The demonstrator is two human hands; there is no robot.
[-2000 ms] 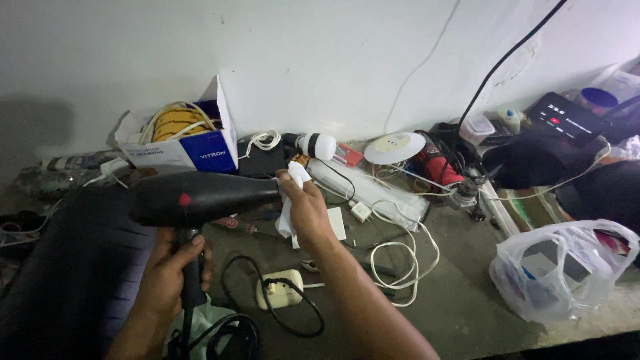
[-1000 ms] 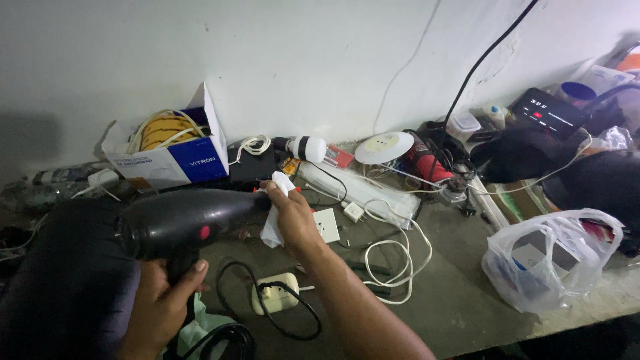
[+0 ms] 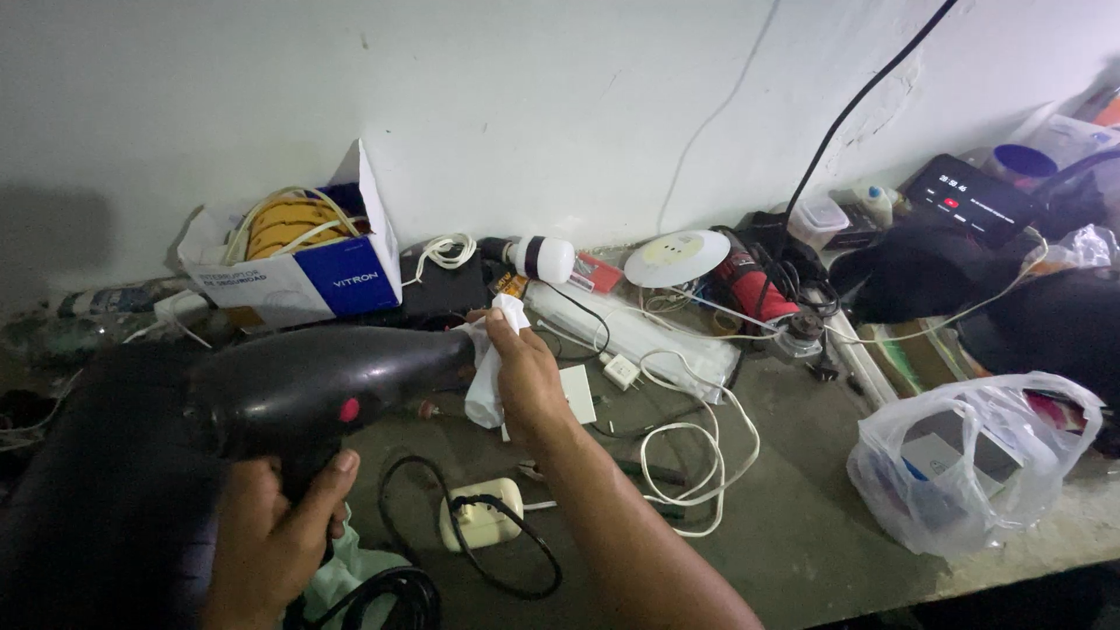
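Note:
A black hair dryer [image 3: 324, 381] with a red button lies level across the left of the view, its nozzle pointing right. My left hand [image 3: 276, 525] grips its handle from below. At the nozzle end, my right hand [image 3: 516, 367] pinches a crumpled white cloth or tissue [image 3: 484, 394] against the tip. Below the hands, a cream power outlet block [image 3: 481, 514] has a black plug and cord in it. A coiled black cord [image 3: 407, 595] and pale green fabric [image 3: 350, 560] are under the dryer's handle.
Along the wall stand a blue and white box [image 3: 297, 284] with yellow contents, a white bulb [image 3: 544, 259], a round white lamp [image 3: 677, 258] and a red angle grinder [image 3: 757, 284]. A white cable [image 3: 726, 472] loops on the worktop. A plastic bag [image 3: 962, 464] sits near the right edge.
My right hand stays at the nozzle with the white cloth, which has shifted a little around the tip. My left hand keeps hold of the handle.

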